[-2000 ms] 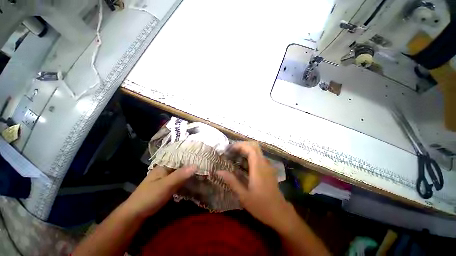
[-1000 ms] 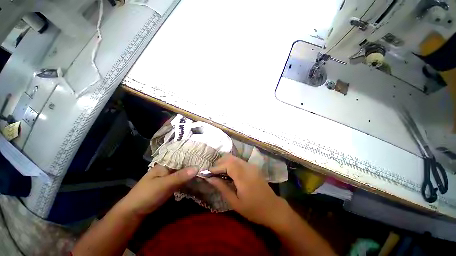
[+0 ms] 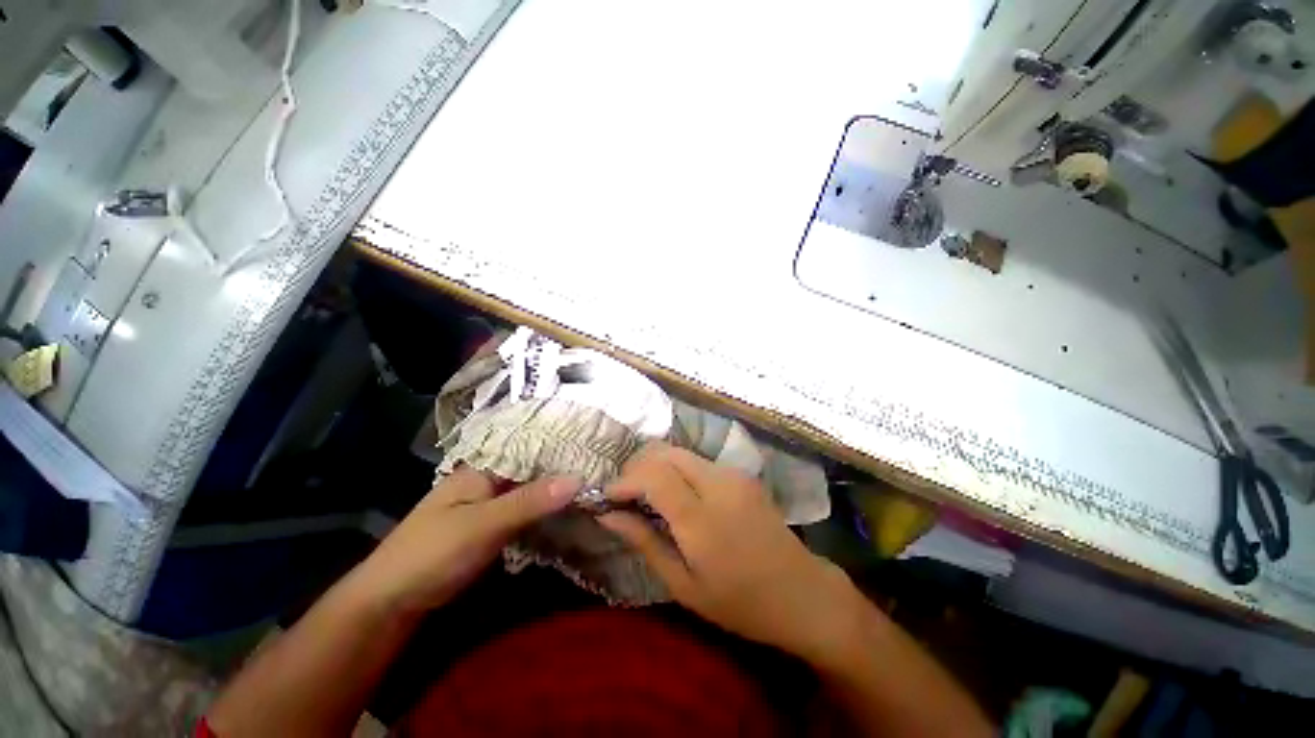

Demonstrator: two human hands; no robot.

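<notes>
A beige garment (image 3: 541, 433) with a tightly gathered, ruffled waistband is bunched in front of me, just below the table's front edge. A white label or tape with dark lettering (image 3: 534, 363) and a smooth white piece (image 3: 620, 389) lie at its top. My left hand (image 3: 469, 526) grips the gathered edge, thumb on top. My right hand (image 3: 700, 526) pinches the same edge just to the right. A small shiny thing shows between the fingertips; it is too small to tell what it is. The fingers under the cloth are hidden.
A white sewing machine (image 3: 1096, 130) stands at the upper right, with black-handled shears (image 3: 1226, 461) to its right front. A second white machine table (image 3: 217, 216) with a thin white strip (image 3: 274, 159) is at left. The white table's front edge (image 3: 808, 418) runs just beyond the garment.
My right hand has moved from above the gathers down onto the waistband edge beside my left thumb. More of the garment's pale cloth shows at the right. The view has shifted slightly.
</notes>
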